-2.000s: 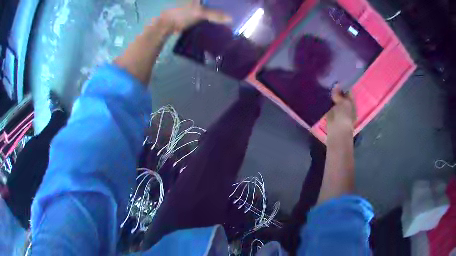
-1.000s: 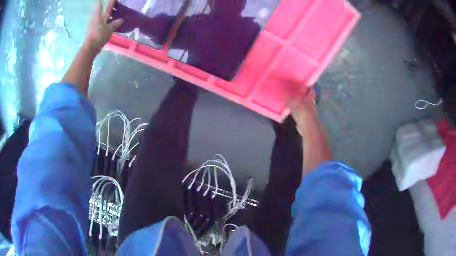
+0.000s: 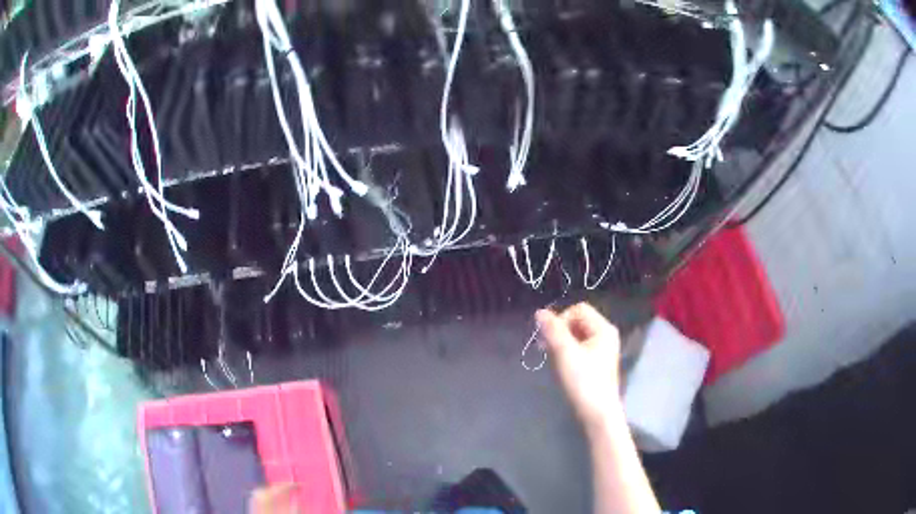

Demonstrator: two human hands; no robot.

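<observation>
A pink-red compartment tray (image 3: 296,432) lies at the lower left, cut off by the bottom edge. Two dark glossy tablets (image 3: 229,467) lie side by side in it. A small blurred part of my left hand (image 3: 273,499) shows at the bottom edge over the tray; its fingers cannot be made out. My right hand (image 3: 581,341) is raised in front of the rack, thumb and fingertips close together. A thin white loop (image 3: 533,356) shows just below its fingertips; whether they hold it cannot be told. White charging cables (image 3: 352,291) hang in bunches from the rack.
A dark ageing rack (image 3: 372,181) with tiers of closely spaced black slots spans the upper view. A white block (image 3: 667,387) and a red container (image 3: 725,301) stand on the floor at the right. Grey floor (image 3: 422,407) shows between tray and block.
The view has swung to the rack. The tray, held in both hands before, now lies at the lower left. My right hand has left it and is raised by the rack; my left is mostly out of view.
</observation>
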